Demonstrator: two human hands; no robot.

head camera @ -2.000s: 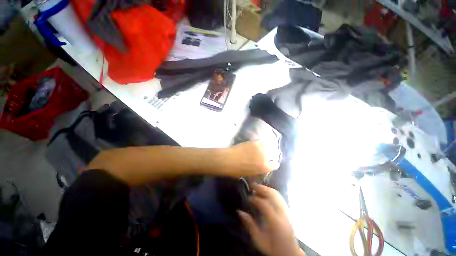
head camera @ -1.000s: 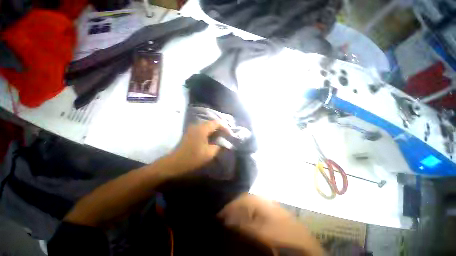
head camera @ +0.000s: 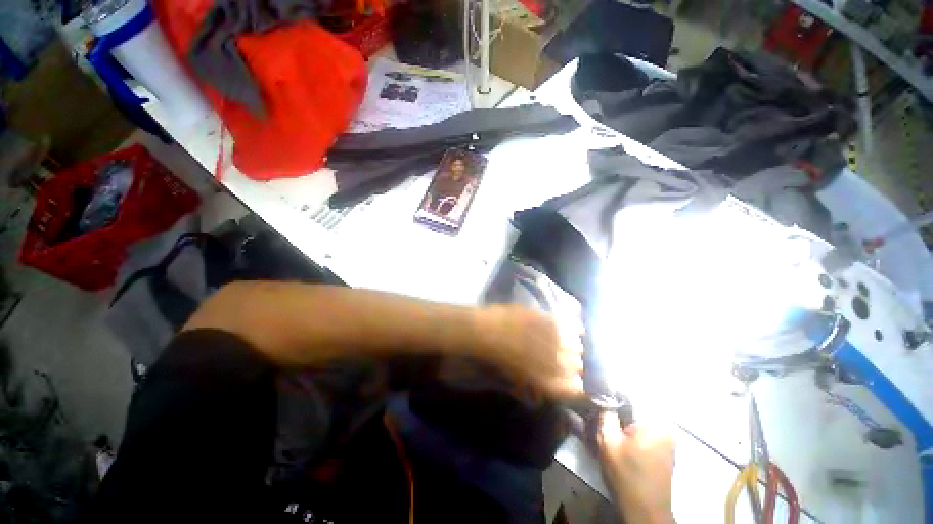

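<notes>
A grey garment with a black section point(head camera: 558, 249) lies on the white table and runs down over its front edge towards the lap. My left hand point(head camera: 532, 348) is on the cloth near the table edge, its fingers bent and blurred against the garment. My right hand point(head camera: 636, 455) is just to the right and below, with thumb and fingertips pinching a dark edge of the cloth. Strong white glare hides the garment's right side and the machine's needle area.
A smartphone point(head camera: 450, 191) lies beside dark grey strips point(head camera: 440, 143). Scissors point(head camera: 759, 481) lie at the lower right. A dark garment pile point(head camera: 726, 107) is at the back, an orange-red cloth point(head camera: 297, 92) at the far left, a red basket point(head camera: 102, 215) on the floor.
The view has swung left, back near its earlier framing. Since one second ago my right hand has come up beside my left, at the cloth's edge.
</notes>
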